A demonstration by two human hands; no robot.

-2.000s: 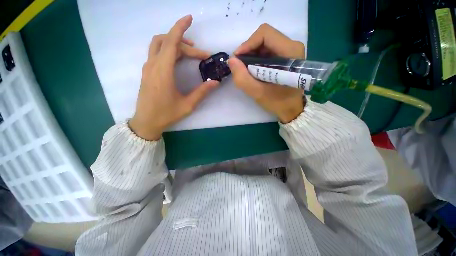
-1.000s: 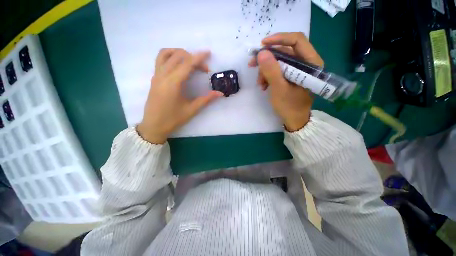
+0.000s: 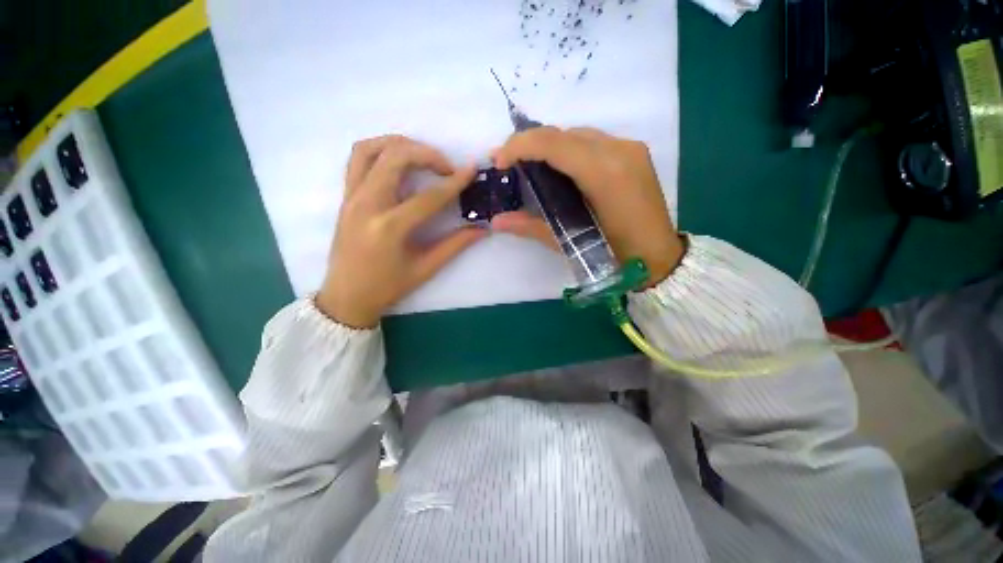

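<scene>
A small black module (image 3: 491, 196) with small white spots is over the white paper sheet (image 3: 330, 77). My left hand (image 3: 385, 225) holds its left side between thumb and forefinger. My right hand (image 3: 616, 187) holds the glue syringe (image 3: 563, 220), and its fingertips also touch the module's right side. The syringe's thin needle points up and away from the module, over the sheet. The green cap (image 3: 607, 286) is at the syringe's rear, near my right wrist, with a pale yellow hose (image 3: 704, 372) running over my right sleeve.
A white blister tray (image 3: 143, 363) at the left holds several black modules in its upper pockets. Black specks (image 3: 572, 39) lie on the sheet's far part. A dark spare syringe (image 3: 806, 77), a black box with a yellow label (image 3: 979, 110) and part of a white tissue (image 3: 728, 9) are at the right.
The syringe has swung so its needle points away and its cap towards me. My right fingers have moved left onto the module, and my left fingers have closed on it.
</scene>
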